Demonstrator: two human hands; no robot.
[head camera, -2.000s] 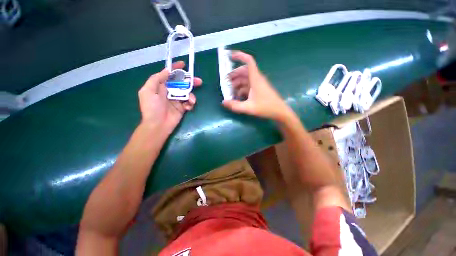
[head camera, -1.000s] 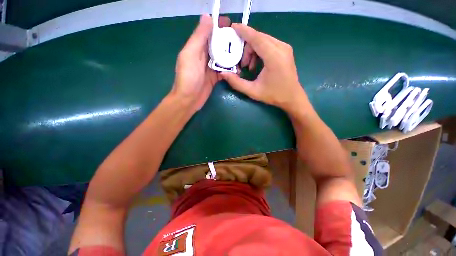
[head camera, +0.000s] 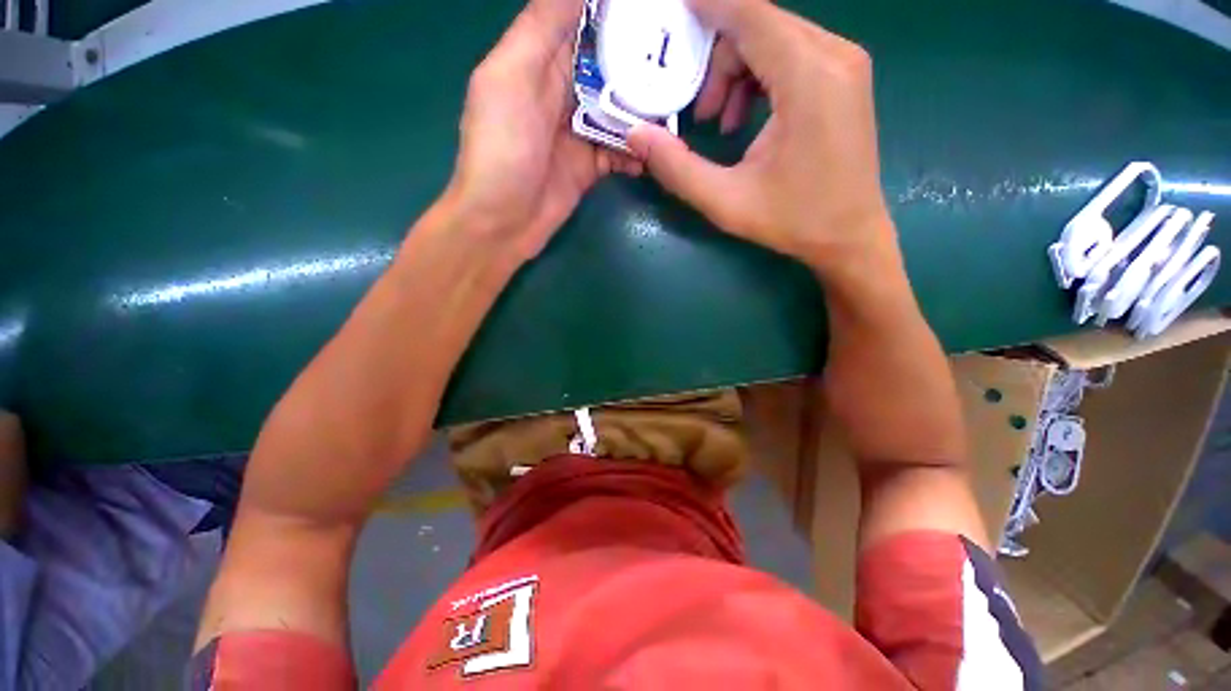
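My left hand holds the white base housing from the left, near the top edge of the picture. A bit of the blue insert shows at its left side. My right hand holds the white cover over the housing, with its round disc facing up and a small dark mark on it. The cover sits slightly askew to the right of the housing. The thumb presses at the cover's lower end. The upper ends of both parts are cut off by the picture's edge.
Several white covers lean together on the green bench top at the right. Below them an open brown carton holds more white loops. A pale metal rail runs along the bench's far side. Grey-blue cloth shows at the lower left.
The right hand has brought the cover from beside the housing onto it. Since a second ago both hands sit higher in the picture, and the cover is offset, showing the blue insert.
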